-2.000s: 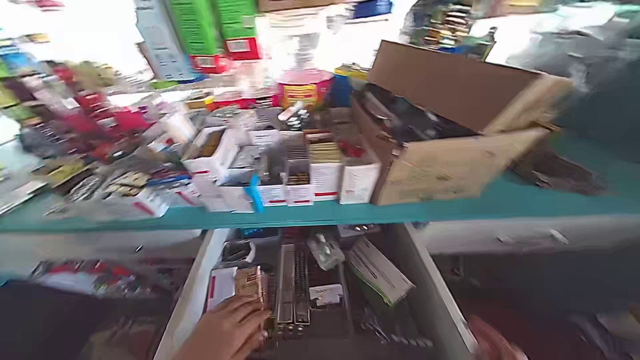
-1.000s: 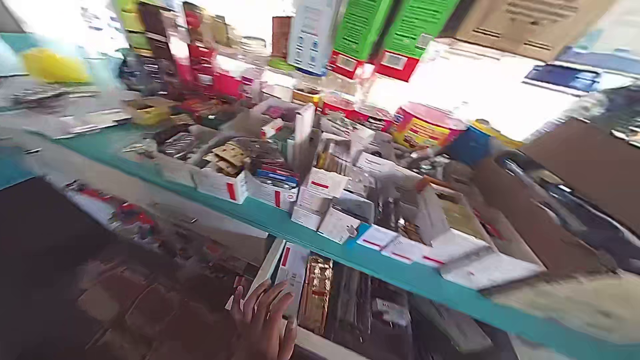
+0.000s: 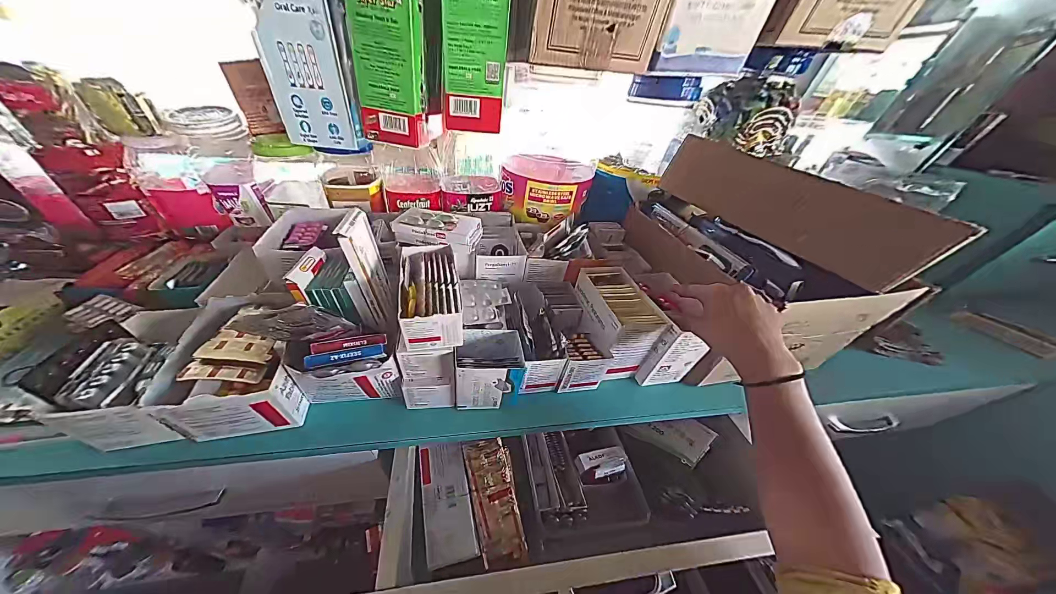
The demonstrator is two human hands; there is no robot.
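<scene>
My right hand (image 3: 730,318), with a dark band at the wrist, reaches over the counter from the lower right. Its fingertips are at a pinkish-red packet (image 3: 657,299) in a white carton (image 3: 672,356); whether they grip it is unclear. Left of them stands an open carton of yellowish strips (image 3: 619,301). Beyond the hand, an open cardboard box (image 3: 858,330) holds dark items. My left hand is out of view. Below the counter, the open drawer (image 3: 685,557) holds a white carton (image 3: 448,503), gold-and-red blister strips (image 3: 495,499) and a clear tray (image 3: 627,516) with packs.
Small medicine cartons with blister packs line the teal counter (image 3: 561,421). Plastic jars (image 3: 544,186) stand behind them. Green-and-red boxes (image 3: 474,62) and a light-blue box (image 3: 305,74) hang or stand above. A closed drawer with a metal handle (image 3: 862,423) lies at the right.
The hand seen at the drawer's left side in both earlier frames is no longer in view. My right hand is now over the cartons on the counter. The view has shifted.
</scene>
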